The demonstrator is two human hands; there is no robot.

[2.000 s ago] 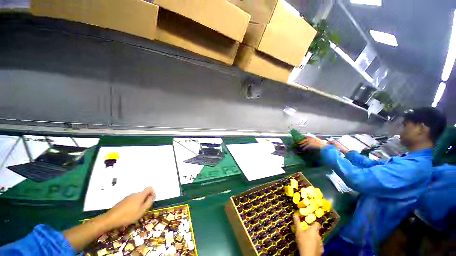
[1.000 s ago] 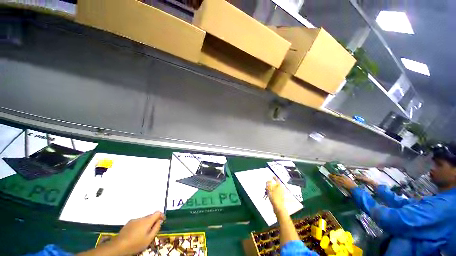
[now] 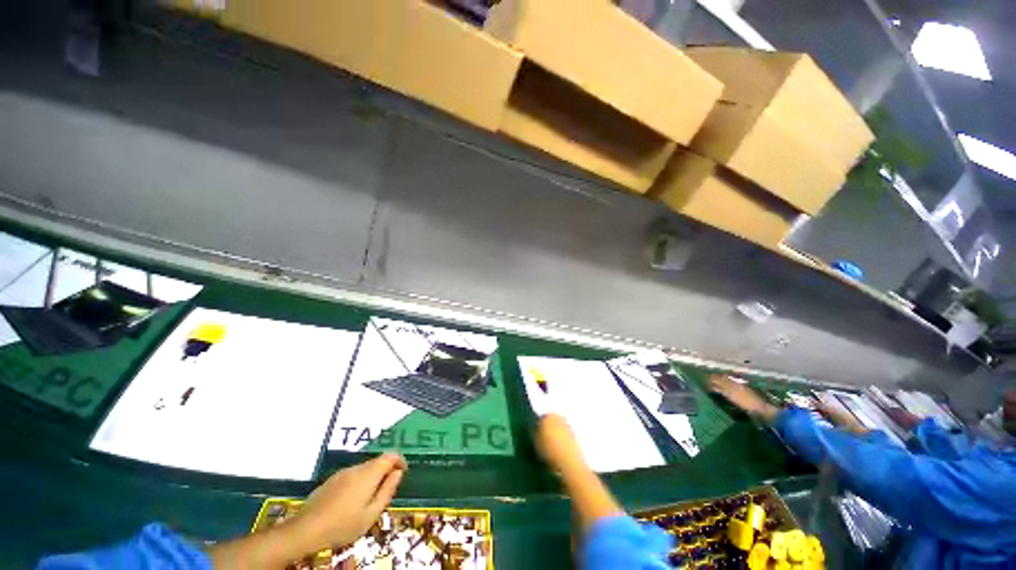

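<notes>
My left hand [image 3: 362, 495] is over the back edge of the yellow-rimmed tray [image 3: 487, 540] of small brown and white pieces. Its fingertips are together; whether they pinch a piece I cannot tell. My right hand [image 3: 557, 443] is blurred at the left part of a white panel [image 3: 613, 429]. A yellow-topped accessory [image 3: 539, 376] shows just beyond its fingertips; whether they touch is unclear. Another yellow-topped accessory [image 3: 207, 334] and a small dark piece [image 3: 187, 395] lie on the left white panel [image 3: 262, 390]. The divided carton [image 3: 680, 523] holds yellow pieces [image 3: 780, 543] at its right.
Printed tablet PC boxes [image 3: 429, 390] lie along the green surface, one at far left [image 3: 84, 323]. A grey partition [image 3: 468, 245] stands behind, with open cartons [image 3: 769, 123] above. A co-worker's blue sleeve [image 3: 891, 468] and hands are at the right.
My right hand has moved from the divided carton to the right-hand white panel, where a yellow-topped accessory now shows. My left hand stays by the tray. The view has shifted.
</notes>
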